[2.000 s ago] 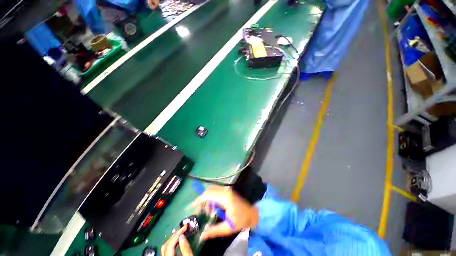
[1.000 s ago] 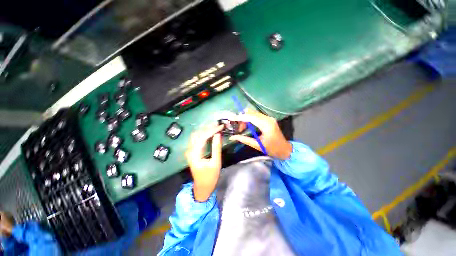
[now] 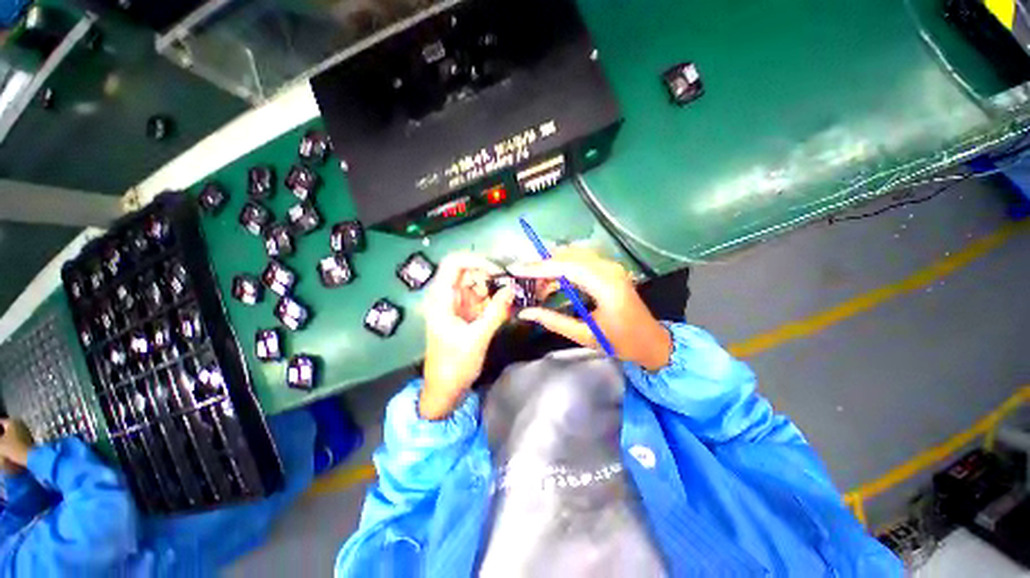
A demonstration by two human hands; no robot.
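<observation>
A small black module [image 3: 520, 290] is held between my two hands, in front of the black test fixture [image 3: 474, 113]. My left hand [image 3: 461, 327] pinches its left side with thumb and fingers. My right hand [image 3: 599, 303] holds its right side and also holds the blue stick tool [image 3: 578, 303], which slants across the fingers with its upper tip towards the fixture. The fingers partly cover the module. The fixture shows small red lights on its near edge.
Several loose modules [image 3: 335, 269] lie on the green mat left of the fixture, one [image 3: 682, 82] to its right. A black parts tray [image 3: 169, 361] and a grey tray [image 3: 45, 378] are at left. A cable [image 3: 768, 251] follows the bench edge. Another person's blue sleeve [image 3: 79, 480] is at lower left.
The view has swung from the conveyor and aisle down to the bench, and the trays have come into view. Both hands still hold the module in front of the fixture.
</observation>
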